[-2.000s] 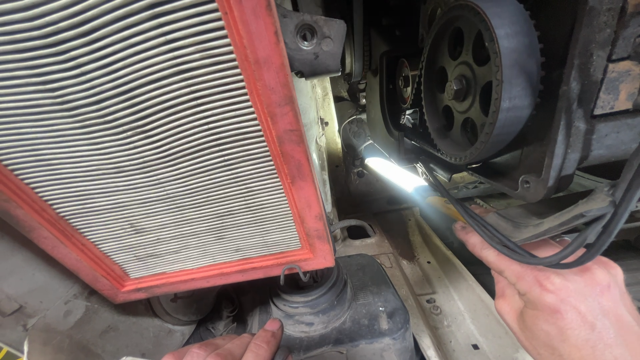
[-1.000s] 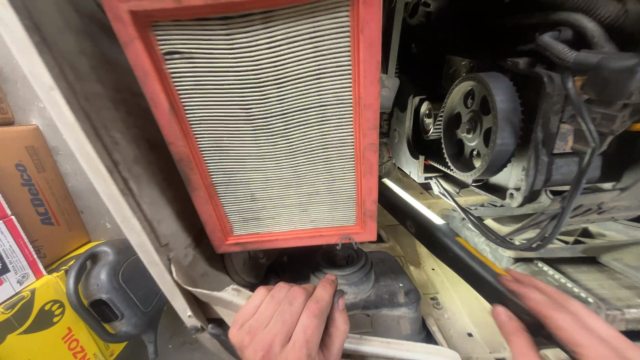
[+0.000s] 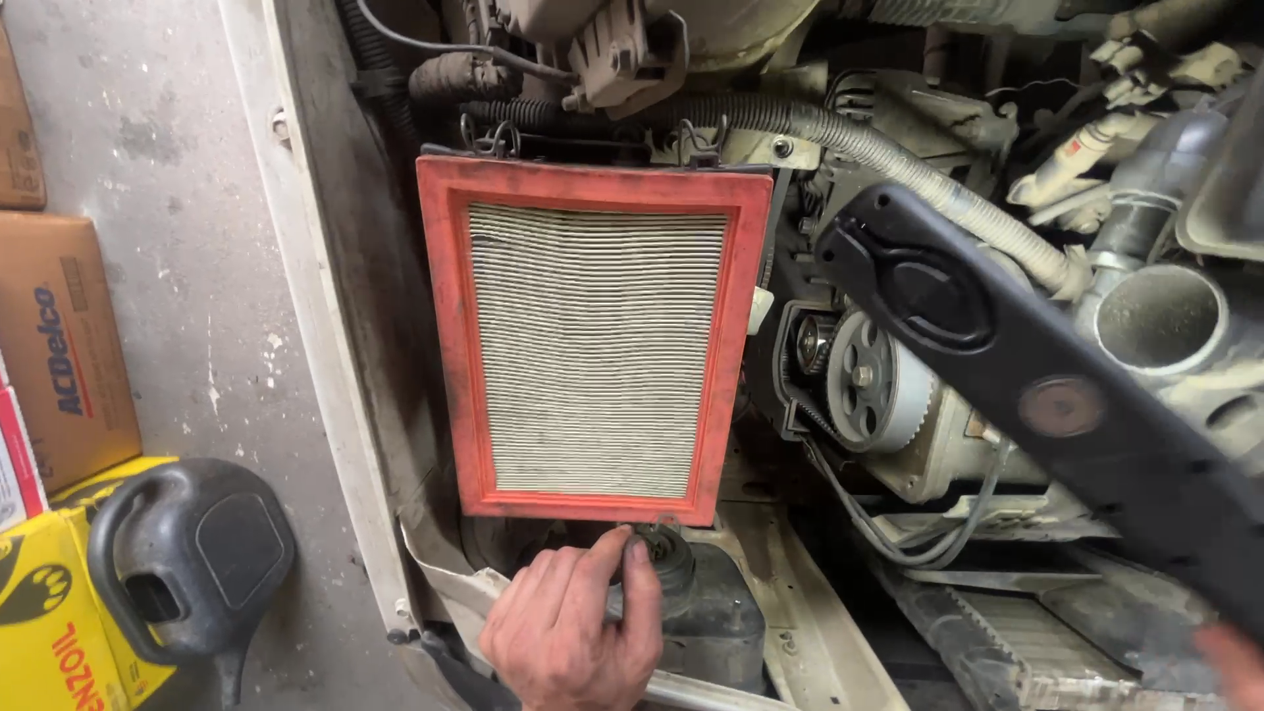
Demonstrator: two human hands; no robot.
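Observation:
A pleated engine air filter with a dirty red rim lies in the engine bay, between the fender and the engine. Just below its lower edge is my left hand, its thumb and forefinger pinched by the black plastic reservoir; whether something small is between them is hard to tell. My right hand is mostly cut off at the lower right edge, blurred, at the end of a black handheld work light. The light slants over the camshaft pulley and its toothed belt, partly hiding them.
The fender edge runs down the left side. On the floor beyond it are a cardboard box, a yellow box and a dark plastic jug. A corrugated hose crosses above, near an open metal pipe.
The work light has been raised from beside the pulley to over the engine, and its lit face no longer shows. My left hand remains near the filter's lower edge. The view has shifted widely.

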